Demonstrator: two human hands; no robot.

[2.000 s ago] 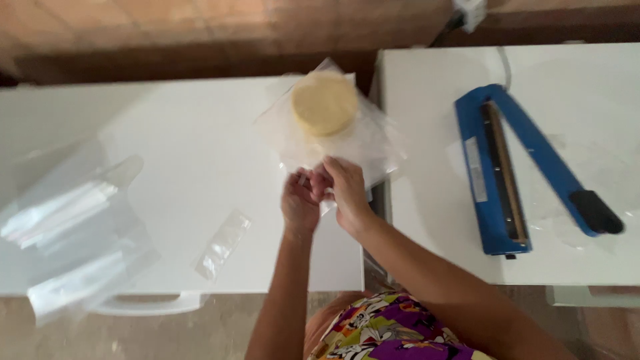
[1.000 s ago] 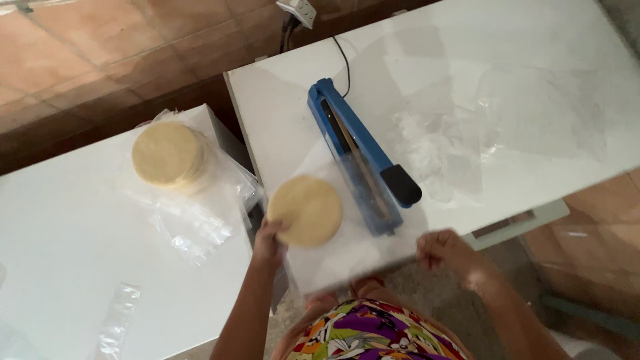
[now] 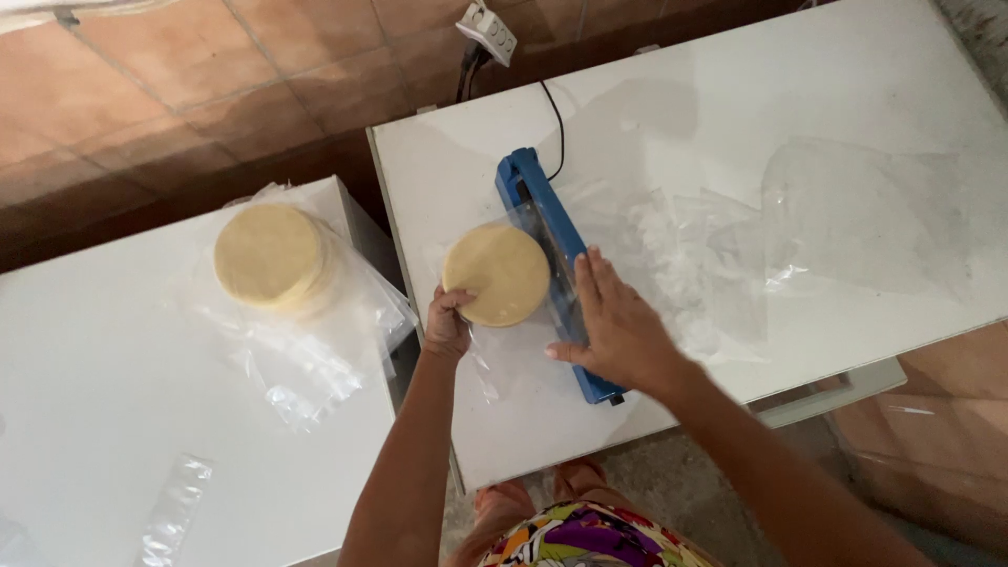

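My left hand (image 3: 450, 321) grips the lower left edge of a round, flat yellow stack of discs (image 3: 498, 276) in a clear plastic bag. The bag's right side lies across a blue impulse heat sealer (image 3: 557, 228). Over the sealer's lowered arm rests my right hand (image 3: 618, 327), palm down with fingers spread; it hides the arm's black end. On the left table, a stack of bagged yellow discs (image 3: 269, 256) lies with loose clear bag ends spread below it.
Clear plastic bags (image 3: 709, 268) lie right of the sealer. A narrow plastic strip (image 3: 177, 508) is on the left table (image 3: 79, 378). A gap separates the two tables. A black cord runs to the back edge, near a white power strip (image 3: 488, 33) by the tiled wall.
My right hand has moved from the right table's front edge onto the sealer arm, which has come down. My left hand has kept hold of the bagged discs. The view has swung right since the earliest frame.
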